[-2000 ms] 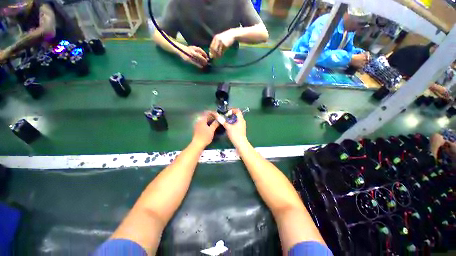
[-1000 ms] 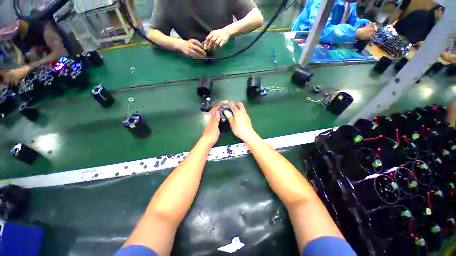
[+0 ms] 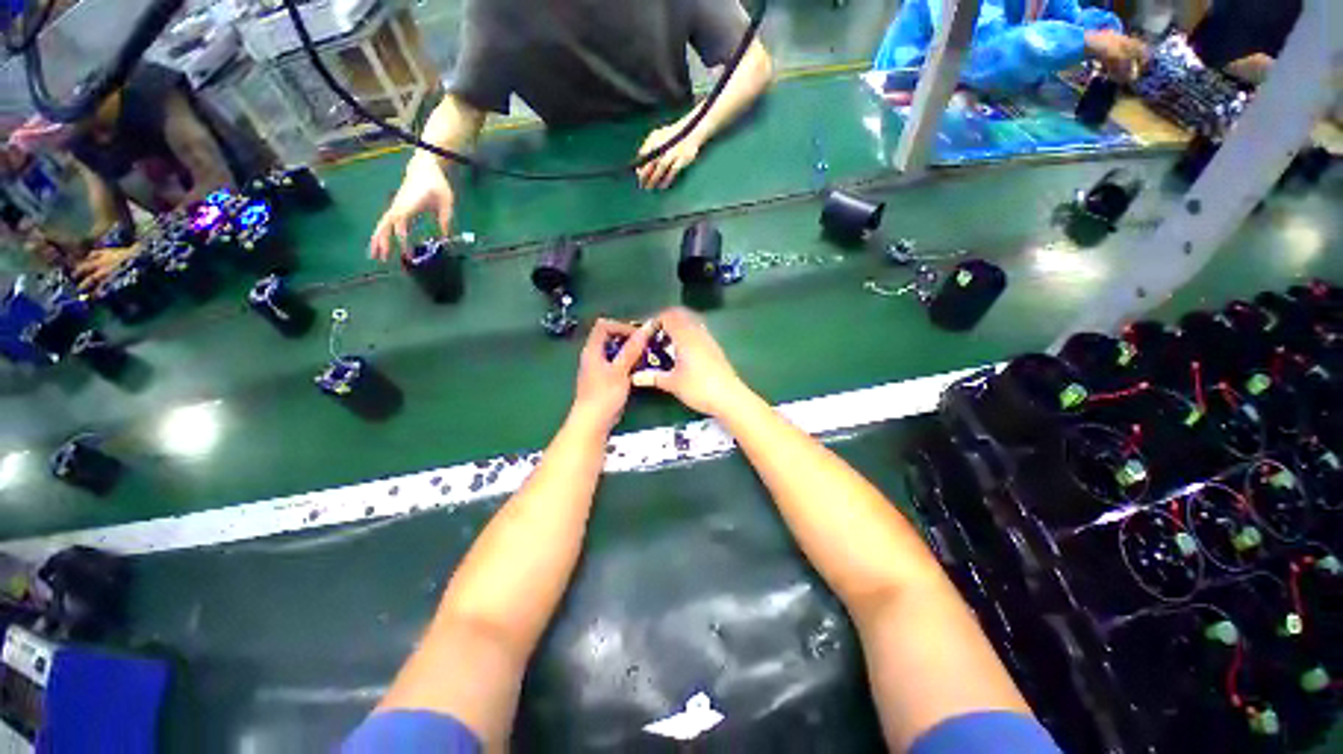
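My left hand (image 3: 607, 365) and my right hand (image 3: 689, 361) meet over the green belt, in the middle of the view. Between their fingers they hold a small dark unit (image 3: 642, 354) with a bluish and silvery top. The fingers cover most of it, so its lower part is hidden. Just beyond my hands a black housing (image 3: 555, 265) lies on the belt with a small wired inner module (image 3: 558, 315) next to it. Another black housing (image 3: 700, 254) has pale lead wires beside it.
More units lie on the belt at left and right. A spotted white rail (image 3: 486, 480) edges the belt. Trayed housings (image 3: 1031, 386) with red wires fill the right. A blue box (image 3: 106, 698) is at lower left. A person sits opposite; a black cable hangs overhead.
The units on the belt have shifted left. My hands stay together on the unit, the fingers now closer over it. The person opposite has reached a hand to a unit at the left.
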